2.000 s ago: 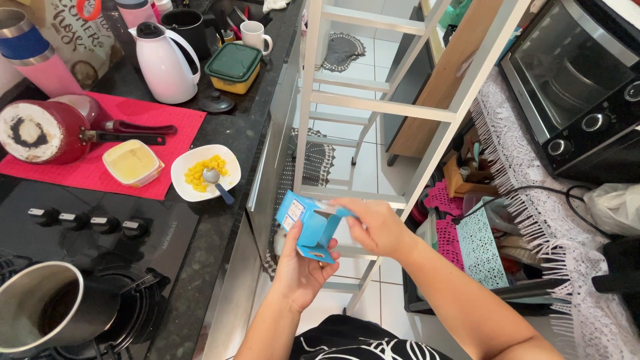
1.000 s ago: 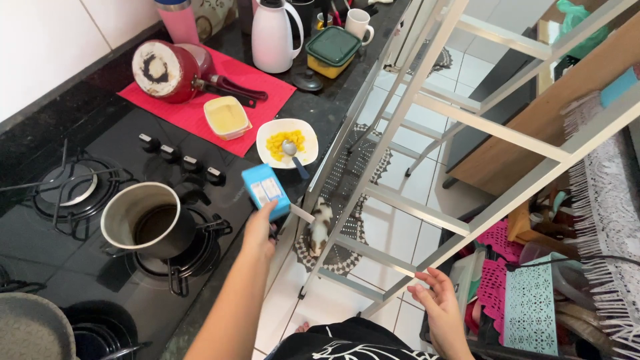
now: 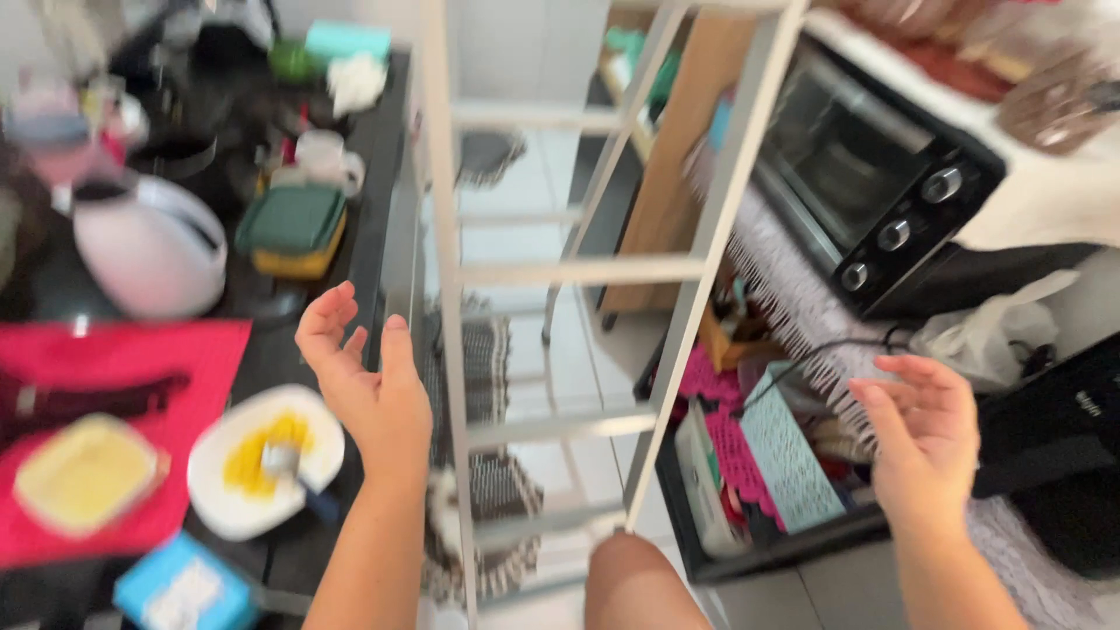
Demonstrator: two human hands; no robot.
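My left hand (image 3: 372, 394) is raised over the counter's edge with fingers apart and nothing in it, just right of a white bowl (image 3: 214, 437) of yellow pieces with a spoon (image 3: 282, 458). Empty too, my right hand (image 3: 927, 437) is held up at the right, its fingers loosely spread, in front of the lower shelf. A blue carton (image 3: 184, 584) lies on the counter below the bowl. Left of the bowl, a tub of pale yellow spread (image 3: 86, 475) rests on a red mat (image 3: 206, 359). The view is blurred.
A metal stepladder (image 3: 577, 271) stands between the counter and the toaster oven (image 3: 862, 175). Behind the mat are a white thermos jug (image 3: 144, 245) and a green-lidded container (image 3: 293, 219). A patterned rug (image 3: 486, 359) and my knee (image 3: 639, 582) show below.
The blue carton, in my left hand in both earlier frames, is now on the counter and let go. My hands have come up and stand apart. The view has swung right.
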